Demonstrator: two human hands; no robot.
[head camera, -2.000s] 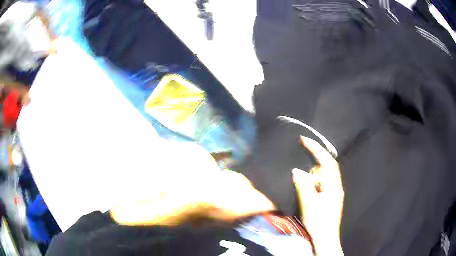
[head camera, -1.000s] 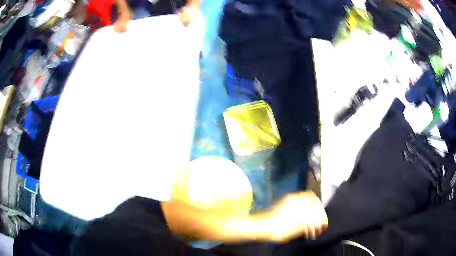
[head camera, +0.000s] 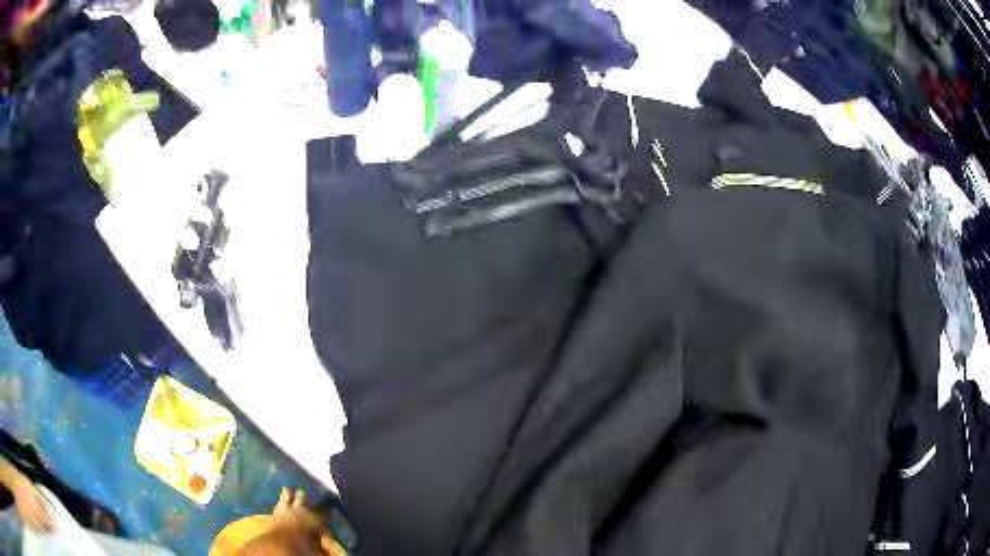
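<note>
A large black coat or jacket (head camera: 749, 282) lies over the white-topped table (head camera: 261, 293) and fills the middle and right of the view. A pale yellowish stitched strip (head camera: 769, 182) crosses it near the top, and short white thread lines show at its edges. A hand (head camera: 288, 532), apparently my left hand, is blurred and cut off by the bottom edge, left of the garment. The frame does not show whether it holds anything. My right hand is not in view.
A yellow square basket (head camera: 187, 440) stands beside the table over the blue floor (head camera: 65, 407). Small dark items (head camera: 206, 261) lie on the white tabletop. Dark garments (head camera: 65, 228) are at the left. Part of another person's arm (head camera: 30, 505) shows at the lower left.
The view has swung to the right and now centres on the black garment. The large white surface at the left has left the view. My right hand, seen two seconds ago, no longer shows.
</note>
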